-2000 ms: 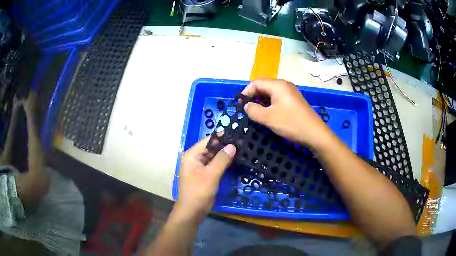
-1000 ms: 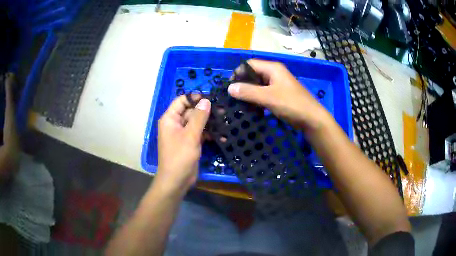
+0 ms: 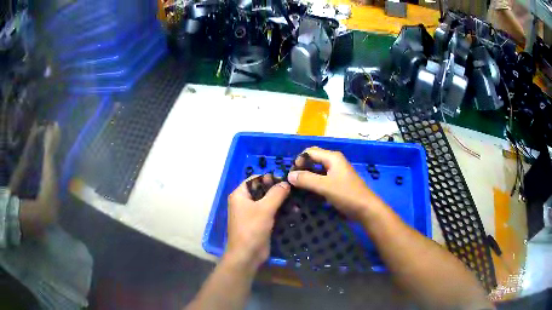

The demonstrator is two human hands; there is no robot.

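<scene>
My left hand (image 3: 251,212) and my right hand (image 3: 330,180) are close together over the blue bin (image 3: 329,140). Both pinch the top end of a black perforated sheet (image 3: 308,233) between thumb and fingers. The sheet hangs down from the hands across the bin's near side, and its lower end is blurred. Small black rings (image 3: 399,180) lie loose on the bin floor, some at the right and some behind the hands. The sheet and my hands hide the middle of the bin.
Another perforated sheet (image 3: 451,187) lies right of the bin, and a further one (image 3: 136,145) lies at left. Stacked blue bins (image 3: 100,51) stand far left beside a person's arm (image 3: 42,175). Grey-black units (image 3: 312,54) sit on the green mat (image 3: 275,82) behind.
The view has tilted up, showing more of the mat and units. My hands have come closer together on the sheet's end. The sheet has swung from slanting right to hanging more towards me.
</scene>
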